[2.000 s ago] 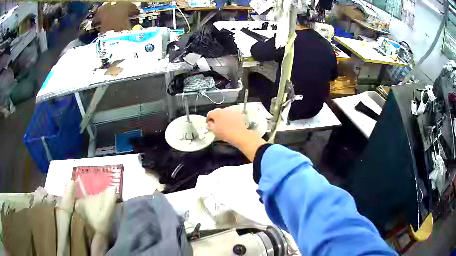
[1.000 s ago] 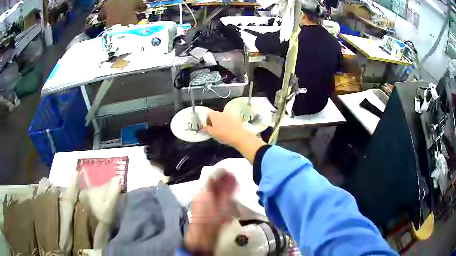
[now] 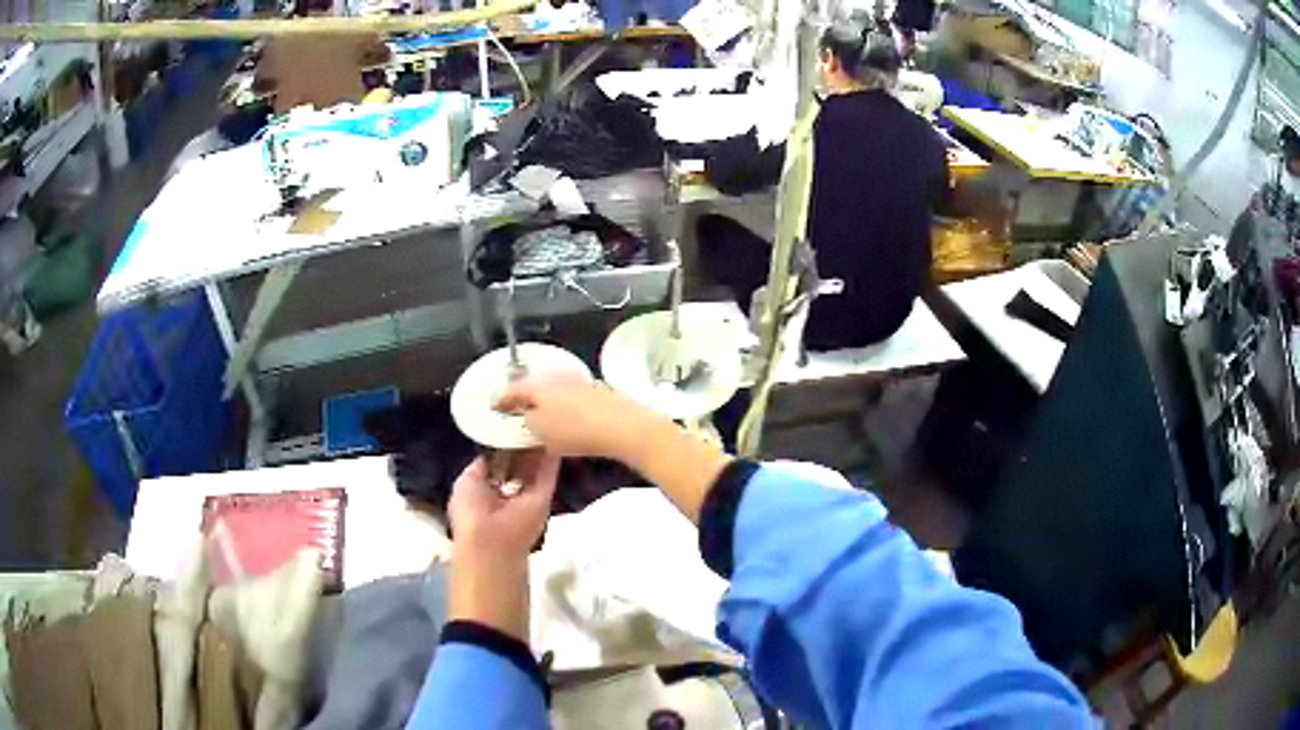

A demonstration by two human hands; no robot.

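Two round white thread stand discs stand on upright rods behind a sewing machine, a left disc [image 3: 482, 382] and a right disc [image 3: 670, 368]. My right hand [image 3: 573, 414] reaches over the left disc, with its fingertips at the disc's surface near the rod. My left hand [image 3: 502, 499] is just below the disc's front edge, palm up, with the fingers curled. Something small and pale shows at its fingertips, too small to name. What the right fingertips touch or pinch is hidden.
The white sewing machine [image 3: 659, 702] is at the bottom edge beside white cloth [image 3: 627, 571]. Grey cloth [image 3: 374, 649], brown cloth pieces [image 3: 121, 663] and a red patterned item [image 3: 278, 531] lie left. A pale upright pole [image 3: 781, 285] stands right. A person in black [image 3: 877, 214] sits beyond.
My right hand has moved from between the discs to the left disc. My left hand, absent two seconds ago and blurred over the machine one second ago, has risen to the disc's front edge.
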